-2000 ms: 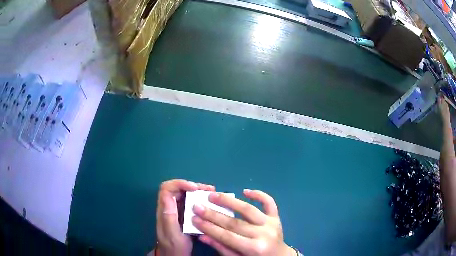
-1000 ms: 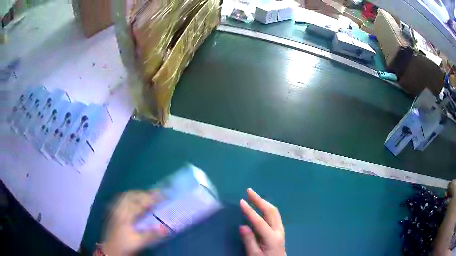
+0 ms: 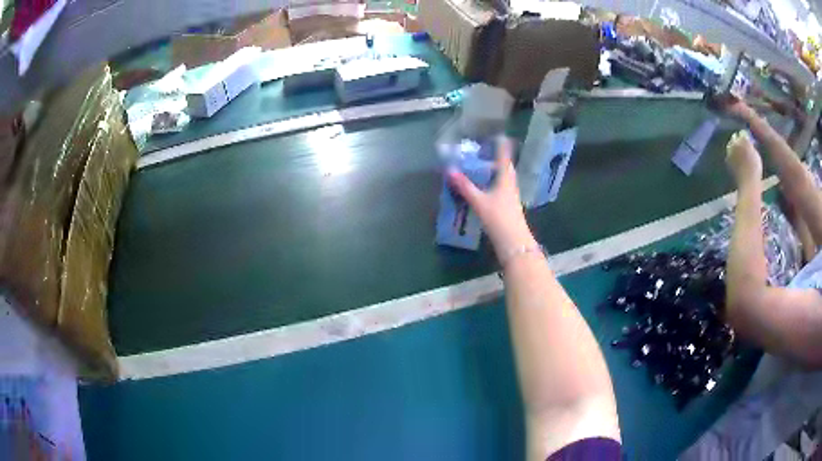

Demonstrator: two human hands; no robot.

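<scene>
A white and pale blue product box (image 3: 460, 216) stands upright on the dark green conveyor belt (image 3: 270, 225), its flaps up and blurred. My right hand (image 3: 494, 194) reaches across the rail and grips the box around its upper part, thumb on the left side. A second open product box (image 3: 552, 167) stands just right of it with its flap raised. My left hand is out of the picture.
A pale rail (image 3: 360, 322) separates belt and teal bench (image 3: 297, 405). A film-wrapped carton (image 3: 86, 225) stands left. A black glittering pile (image 3: 676, 315) lies right, beside another person's arms (image 3: 753, 243). Closed boxes (image 3: 41, 410) show lower left.
The view has swung right. The box that was in my left hand is out of sight, and so is that hand. My right hand has moved from over the bench onto a box on the belt.
</scene>
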